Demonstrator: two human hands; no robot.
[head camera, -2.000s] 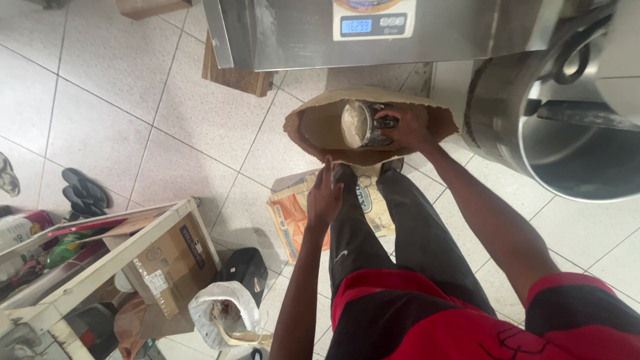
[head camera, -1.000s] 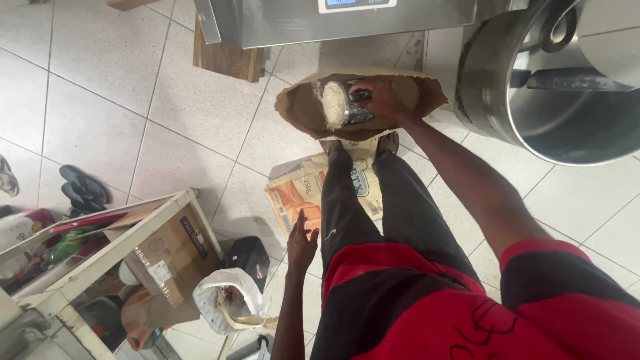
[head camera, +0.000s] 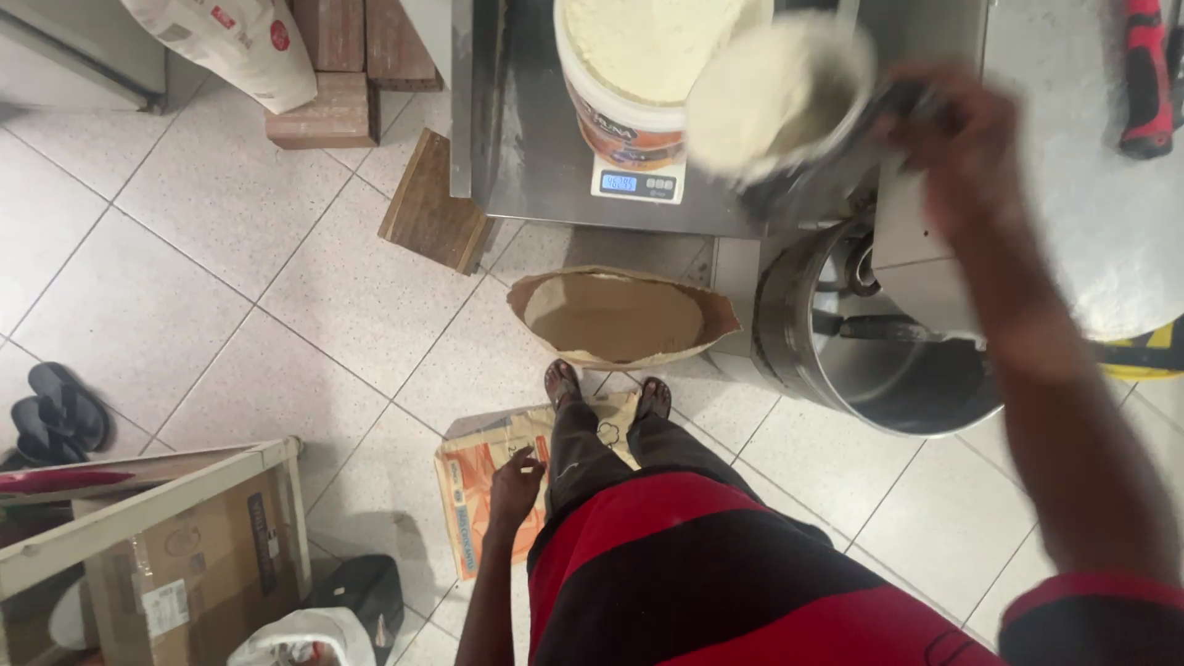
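My right hand (head camera: 957, 139), blurred by motion, grips the handle of a metal scoop or cup (head camera: 782, 97) heaped with white powder that looks like flour. The scoop is tilted beside a plastic bucket (head camera: 629, 102) filled with pale powder. Under the bucket sits a digital kitchen scale (head camera: 637, 181) with a lit display, on a steel table (head camera: 555, 205). Below the table edge, an open brown paper sack (head camera: 618, 319) with powder inside stands on the floor at my feet. My left hand (head camera: 518, 481) hangs beside my leg, holding nothing, fingers loosely curled and apart, above a flattened printed paper bag (head camera: 472, 490).
A large steel mixing bowl (head camera: 906, 379) stands right of the sack. Wooden blocks (head camera: 435, 203) lie left of the table, near a white sack (head camera: 240, 55). At lower left are a shelf frame (head camera: 148, 509) holding a cardboard box (head camera: 199, 573), a lined bin (head camera: 305, 638) and black flip-flops (head camera: 57, 416).
My right hand has lifted the powder-filled scoop out of the paper sack and up beside the bucket. My left hand has left the sack's edge, where it was two seconds ago. The view now shows more of the table.
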